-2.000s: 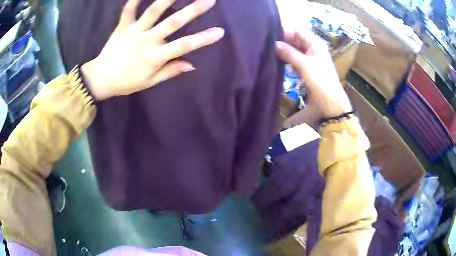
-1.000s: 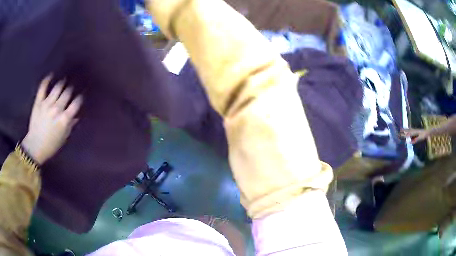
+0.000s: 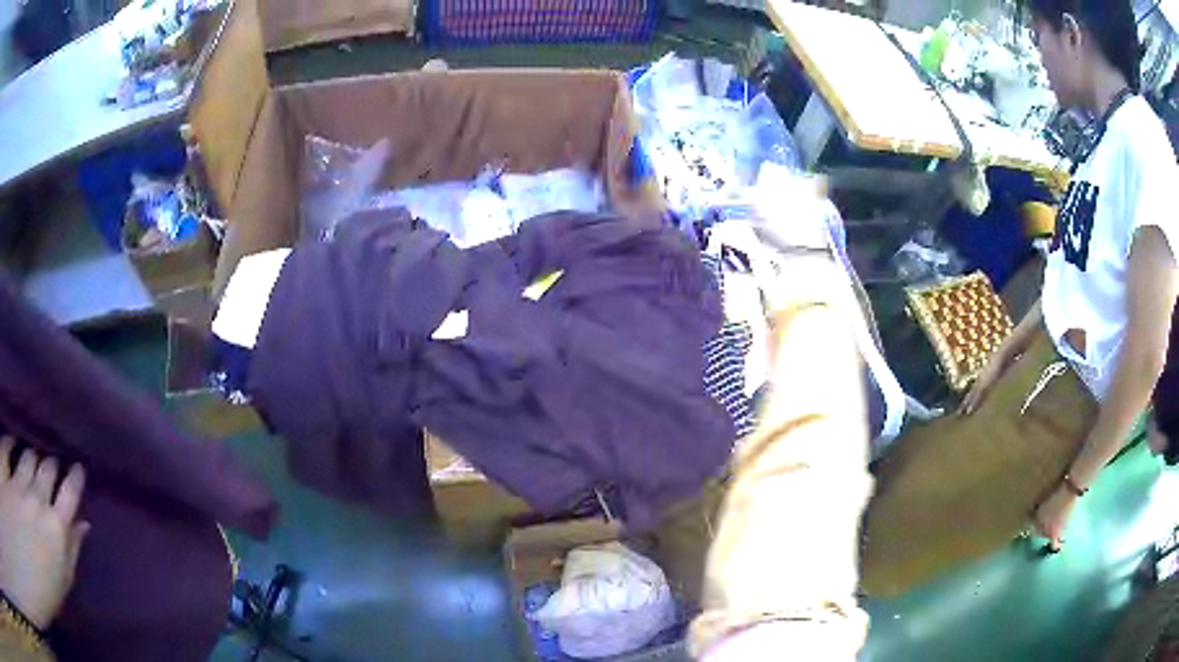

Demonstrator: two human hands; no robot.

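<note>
A dark plum garment (image 3: 136,569) hangs at the left edge, with a narrow part sticking out to the right. My left hand (image 3: 39,530), cut off by the left edge, lies on it with its fingers a little apart; its palm is hidden. My right arm reaches forward at the right of centre. My right hand (image 3: 786,213) is blurred and washed out beside white and striped cloth (image 3: 731,362); its fingers cannot be made out. A plum garment pile (image 3: 517,349) with white and yellow tags is heaped over an open carton.
The large carton (image 3: 440,117) holds clear plastic bags. A small carton (image 3: 524,556) with a whitish bundle stands on the green floor (image 3: 375,582). A person (image 3: 1112,285) stands at the right by brown cloth. Tables (image 3: 892,78) stand behind. Black stand legs (image 3: 265,608) show at lower left.
The view has swung right. The garment and my left hand have moved to the left edge. My right arm, earlier across the upper middle, now reaches forward at the right, its hand at the striped cloth.
</note>
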